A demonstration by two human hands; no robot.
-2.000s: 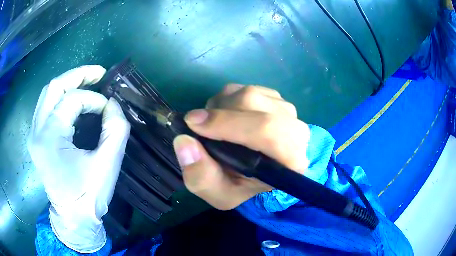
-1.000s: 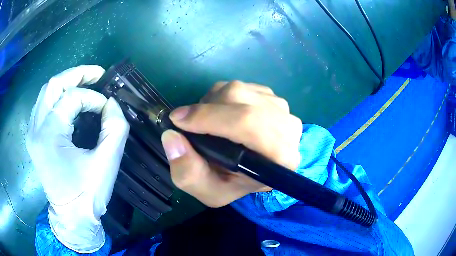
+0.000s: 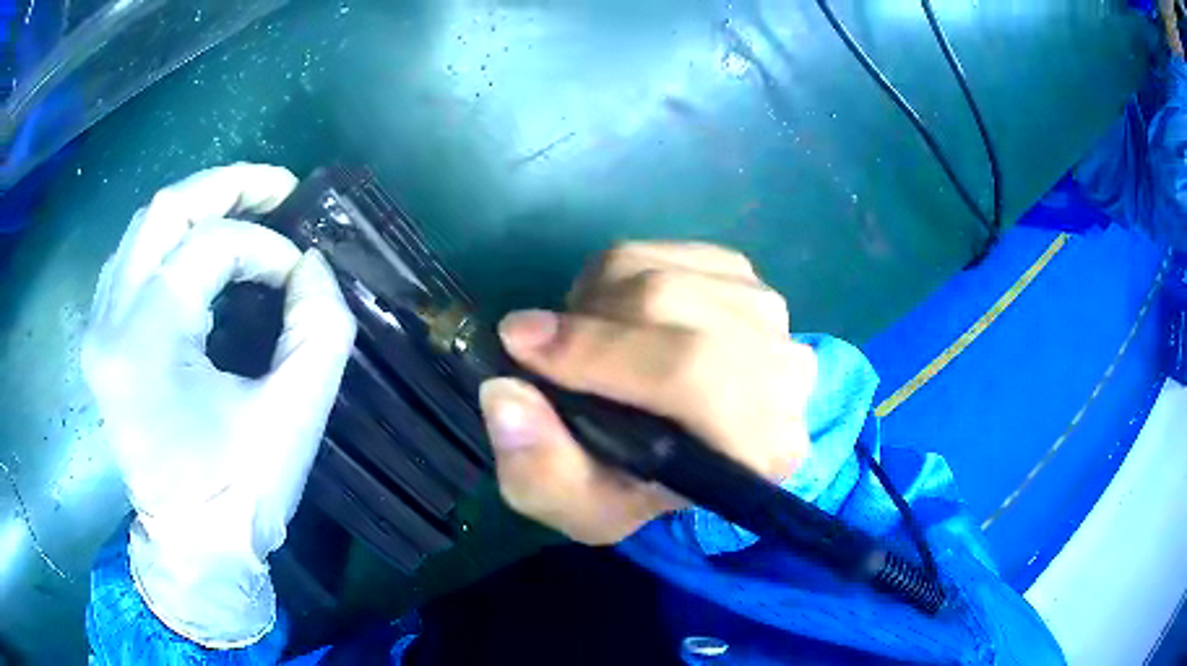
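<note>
Several long black plastic housings (image 3: 391,468) lie side by side, slanting from upper left to lower right. My left hand (image 3: 215,390), in a white glove, is at their upper left end, with thumb and forefinger pinched together. A thin bright strand at the fingertips looks like solder wire, but it is hard to make out. My bare right hand (image 3: 664,390) holds a black soldering iron (image 3: 690,471) like a pen. Its brass-coloured collar is over the housings, and its front end points at their upper left part. Contact at the tip is unclear.
The green bench (image 3: 586,143) has small specks on it. A black cable (image 3: 905,111) loops at the upper right. Clear plastic (image 3: 124,65) crosses the upper left corner. A person's blue sleeve (image 3: 1130,163) shows at the right edge, above blue floor with a yellow line (image 3: 976,325).
Over the last second my right hand and the iron have moved right and slightly down. My left hand and the upper end of the housings have shifted slightly right.
</note>
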